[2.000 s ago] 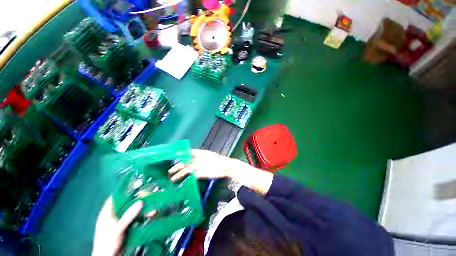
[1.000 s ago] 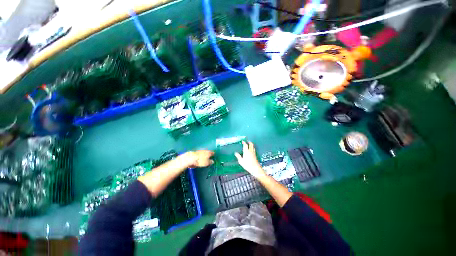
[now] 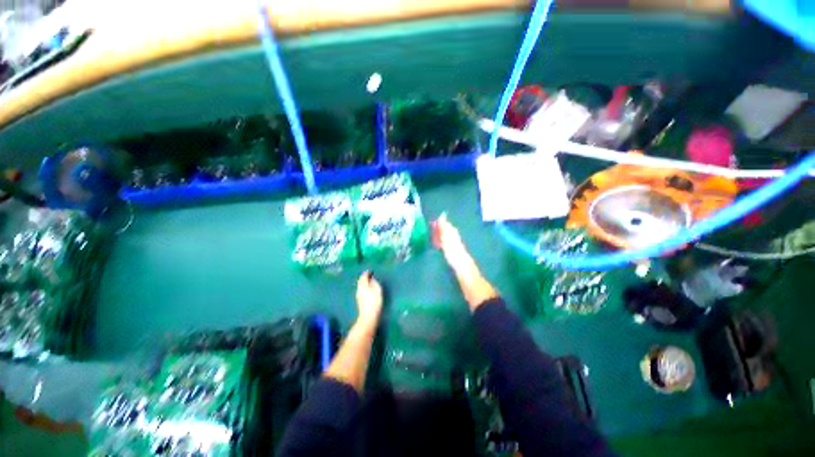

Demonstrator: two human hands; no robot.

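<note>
Two stacks of green circuit boards stand side by side on the green mat, a left stack and a right stack. My left hand is just below the right stack, and my right hand is just beyond its right side. Both hands are blurred; they look open, and I see nothing held. A single green board lies between my forearms, blurred and partly in shadow.
Blue bins of boards line the back. More boards lie at the left and lower left. At the right are a white sheet, a board stack, an orange fan, a black fan and a round spool.
My hands have moved from the board at the near edge up toward the two stacks. The view has turned from the floor side at the right to the bench.
</note>
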